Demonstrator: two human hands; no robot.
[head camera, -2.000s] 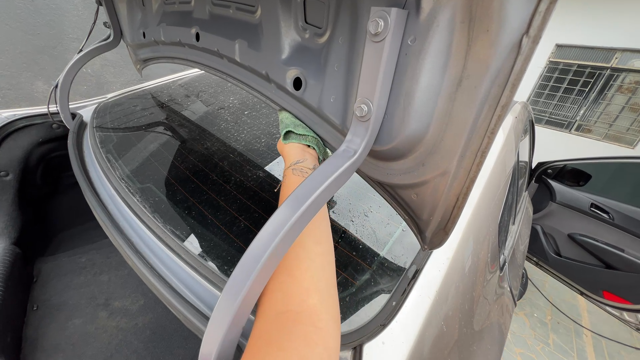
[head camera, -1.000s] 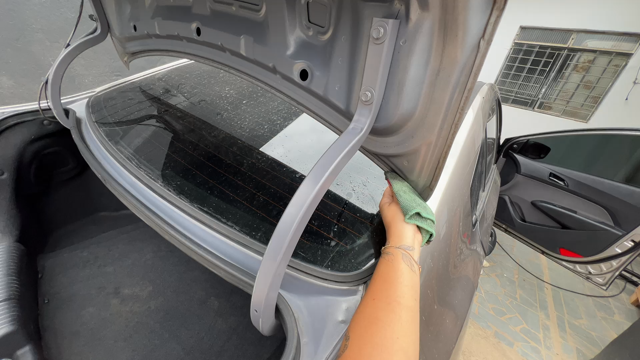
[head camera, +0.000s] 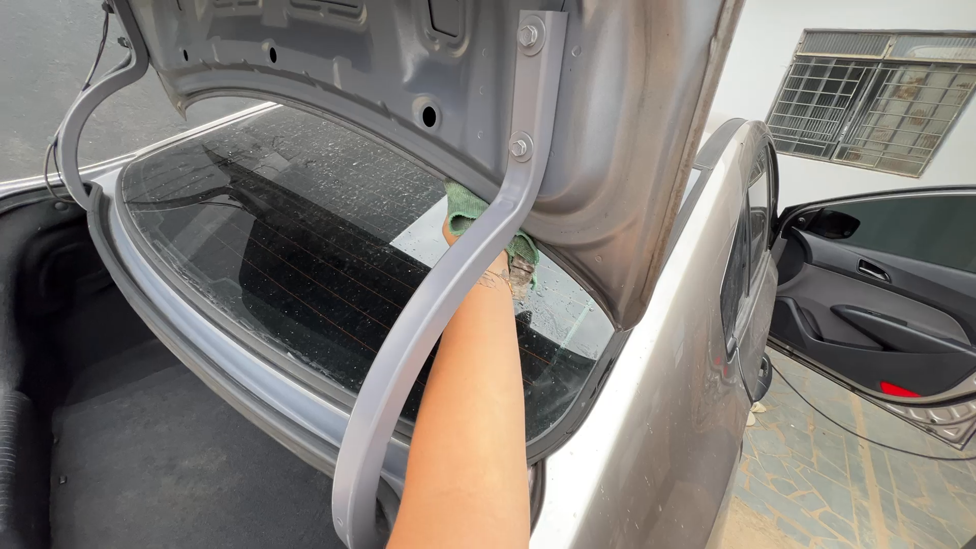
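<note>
My right hand (head camera: 488, 250) reaches forward under the raised trunk lid (head camera: 366, 99) and holds a green cloth (head camera: 465, 204) against the wet rear window (head camera: 320, 252) of a car. The grey lid hinge arm (head camera: 415, 328) crosses in front and hides part of the hand and cloth. Fingers are mostly covered by the cloth. Water drops and smears show on the glass. My left hand is out of view.
The trunk compartment (head camera: 191, 457) lies open at the lower left. A second hinge arm (head camera: 72, 130) stands at the far left. On the right are the car's side, an open car door (head camera: 877, 313), a barred window (head camera: 869, 99) and a black cable (head camera: 846, 435) on stone paving.
My right hand, with the green cloth, has moved from the window's right edge inward and farther up the glass, behind the hinge arm.
</note>
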